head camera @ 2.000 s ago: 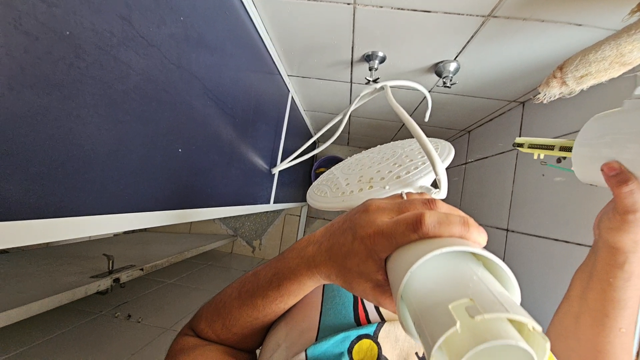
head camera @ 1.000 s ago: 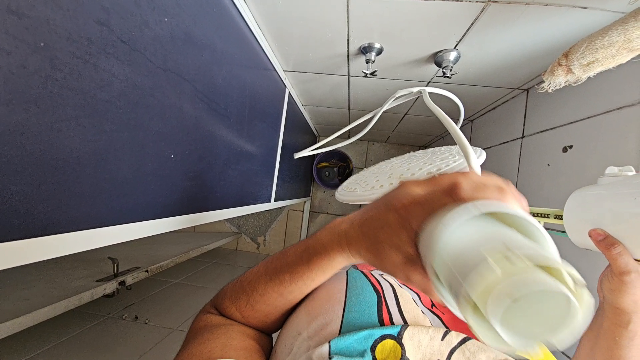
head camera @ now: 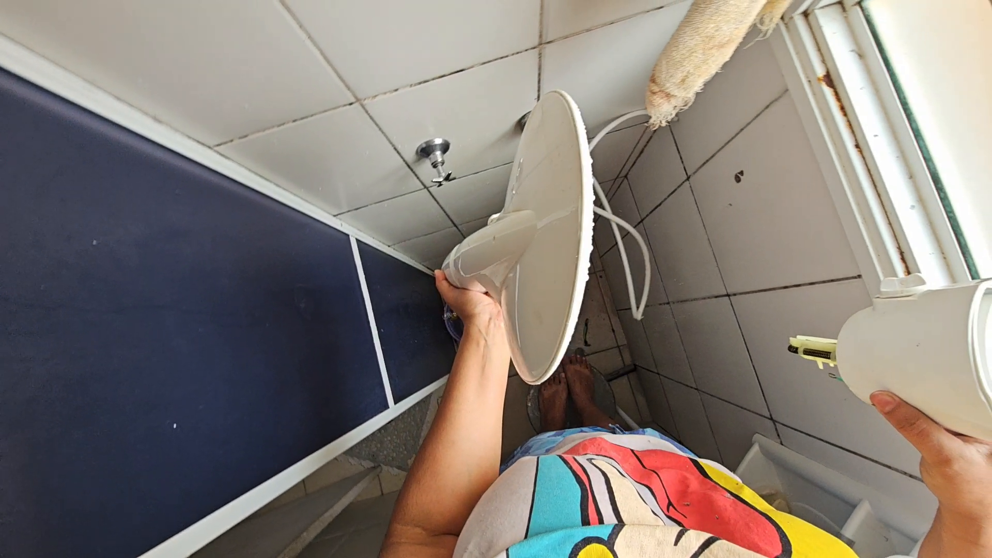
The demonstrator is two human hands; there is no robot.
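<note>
My left hand (head camera: 470, 302) grips the neck of a white plastic electric shower head (head camera: 546, 240), left of the middle. Its wide round disc stands on edge, the bumpy spray face turned right. A white hose (head camera: 637, 263) hangs behind the disc. At the right edge, my right hand (head camera: 942, 457) holds a white plastic cylindrical housing (head camera: 914, 356) from below. A yellowish plastic part with a dark spring (head camera: 814, 351) sticks out of the housing's left end.
A dark blue panel with a white frame (head camera: 368, 310) fills the left. Metal tap valve (head camera: 435, 159) is on the tiled wall. A frayed cloth (head camera: 690, 62) hangs above; a window frame (head camera: 845, 132) is upper right. White plastic container (head camera: 806, 480) stands below. My feet (head camera: 570, 391) are on the floor.
The shower head has turned in my left hand's hold: its open tubular end faced the camera before, and now the back of its disc shows. The view has shifted, bringing the window frame in.
</note>
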